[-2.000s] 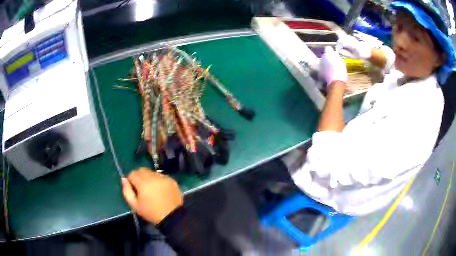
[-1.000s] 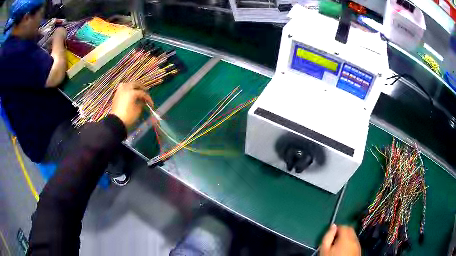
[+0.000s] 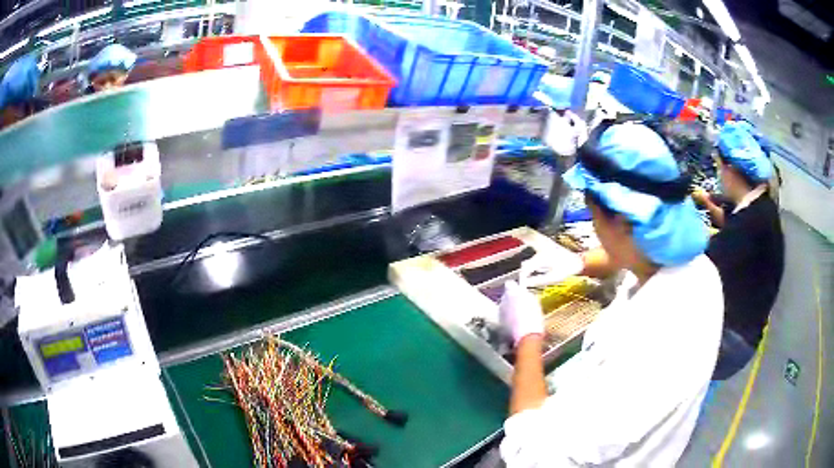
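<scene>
Neither of my hands is in the picture. Nearest in front of me, a pile of twisted multicolour wire harnesses (image 3: 279, 398) lies on the green bench top (image 3: 402, 352), with black connectors at its lower end, partly cut off by the bottom edge. One twisted harness (image 3: 343, 379) sticks out to the right, ending in a black connector. The white machine (image 3: 101, 384) stands left of the pile. Its display and blue keypad show, and its black front fitting is mostly cut off below.
A person in white with white gloves works at a wooden-edged parts tray (image 3: 445, 309) on the right. Another person in dark clothes sits beyond. Orange bins (image 3: 329, 91) and blue bins (image 3: 471, 78) stand on the upper shelf. Printed sheets (image 3: 443, 155) hang behind the bench.
The view has swung right and up from the machine. Both my hands, seen one second ago at the loose wires and the grey line, are out of the picture.
</scene>
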